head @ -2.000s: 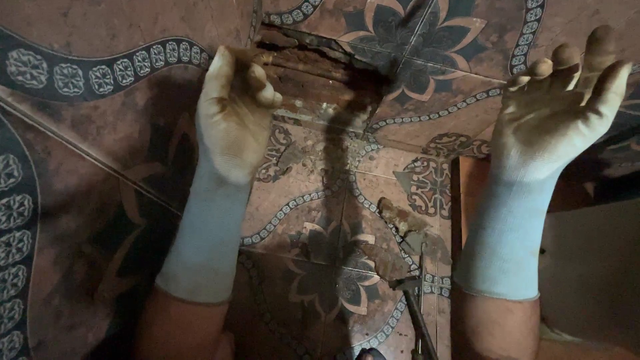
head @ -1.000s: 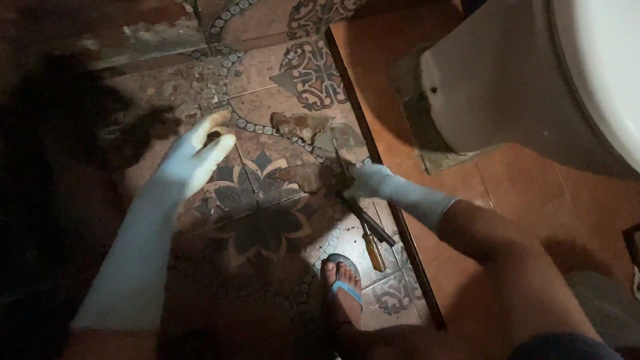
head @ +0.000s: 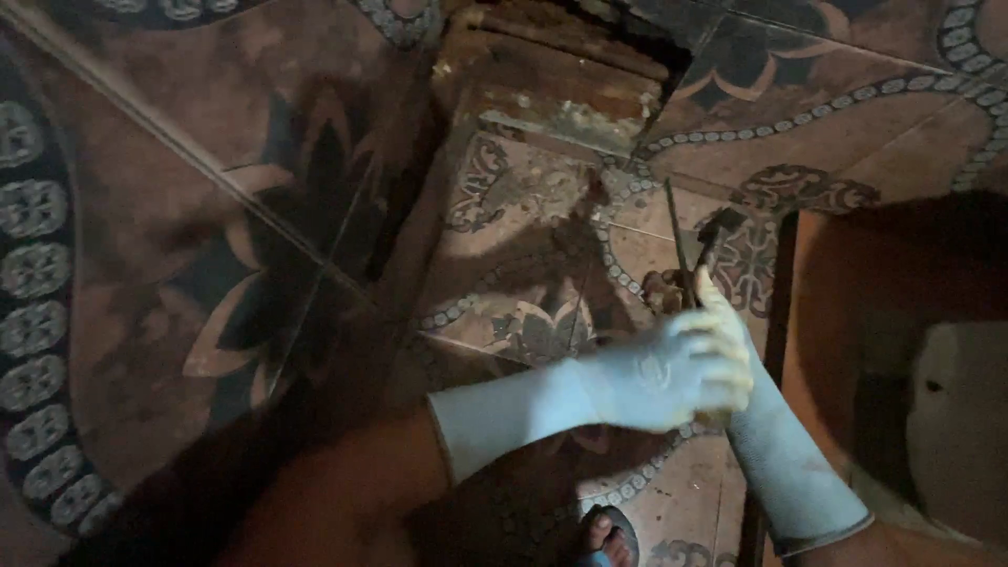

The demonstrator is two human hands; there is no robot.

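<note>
My left hand (head: 693,370), in a pale blue, cream-fingered glove, is closed around the handle end of a thin metal rod tool (head: 679,236), likely a screwdriver or chisel. My right hand (head: 728,323), gloved alike, is partly hidden behind it, its thumb along the tools. A hammer (head: 718,227) shows its dark head just above the right thumb; its handle runs down into that hand. The left fingers are blurred and both grips overlap, so the handles are mostly hidden. Just left of the thumb is a rough brown broken chunk (head: 663,291).
An opened recess (head: 567,87) with a broken edge lies at the base of the patterned tiled wall (head: 236,181). Crumbs of debris (head: 551,185) lie on the floor tiles before it. A sandalled foot (head: 610,539) is at the bottom; a raised orange-tiled edge (head: 811,315) and the pale toilet base (head: 957,425) are at right.
My right hand, reaching to the tools on the floor one second ago, now has hold of them. My left hand, empty before, has come across to the right hand. The view has swung toward the wall.
</note>
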